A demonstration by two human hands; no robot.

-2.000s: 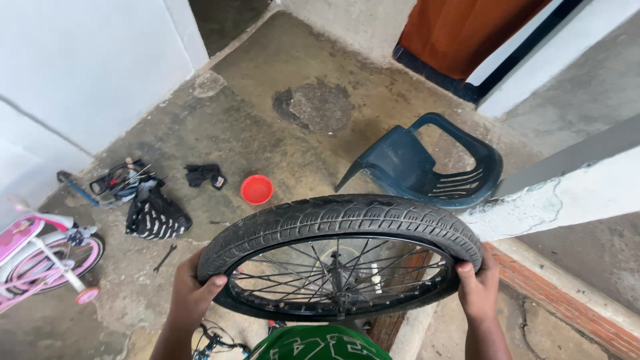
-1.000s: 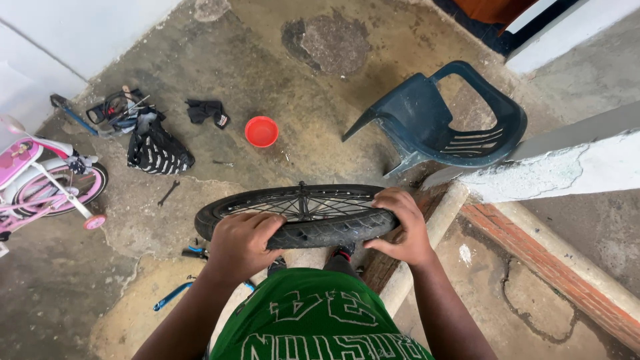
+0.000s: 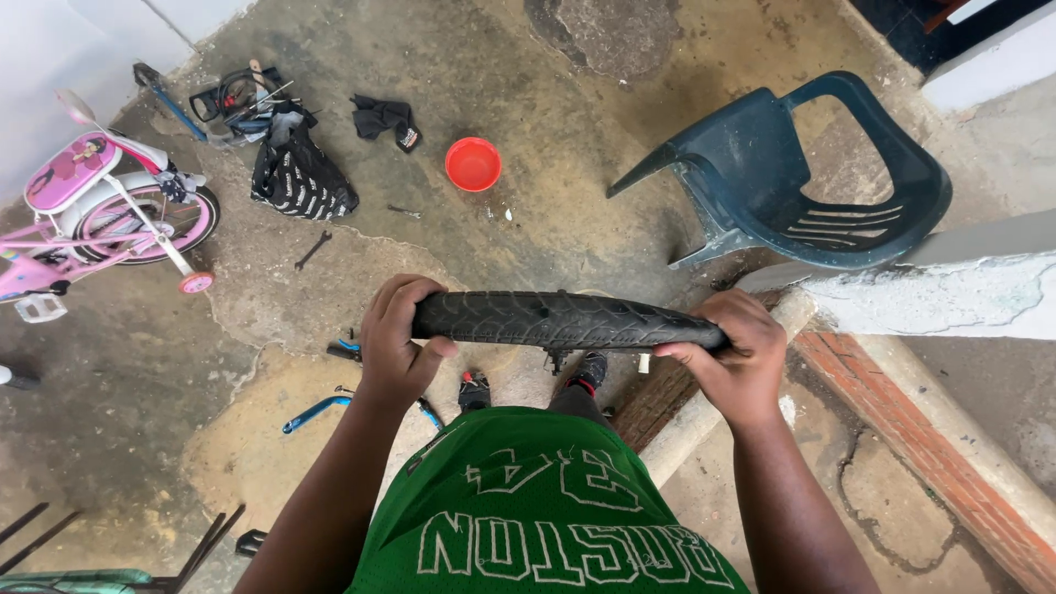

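Note:
A bicycle wheel with a black rubber tyre (image 3: 553,320) is held upright, edge-on to the view, in front of the green jersey. My left hand (image 3: 402,338) grips the tyre's left side, thumb below and fingers over the top. On the right side, my right hand (image 3: 734,351) holds the tyre in the same way, its thumb along the lower edge. A bit of the axle (image 3: 557,360) shows beneath the tyre; the rim and spokes are mostly hidden.
A red bowl (image 3: 473,164), a wrench (image 3: 313,250), a black cloth (image 3: 386,121) and a patterned bag (image 3: 302,175) lie on the concrete floor. A pink bicycle (image 3: 124,214) is at left, a green plastic chair (image 3: 792,173) at right, near a low brick edge (image 3: 924,445). Blue bicycle parts (image 3: 316,412) lie near the feet.
The wheel has turned from showing its spokes to standing edge-on, tread facing up. My hands have shifted from over the near side of the tyre to its two ends.

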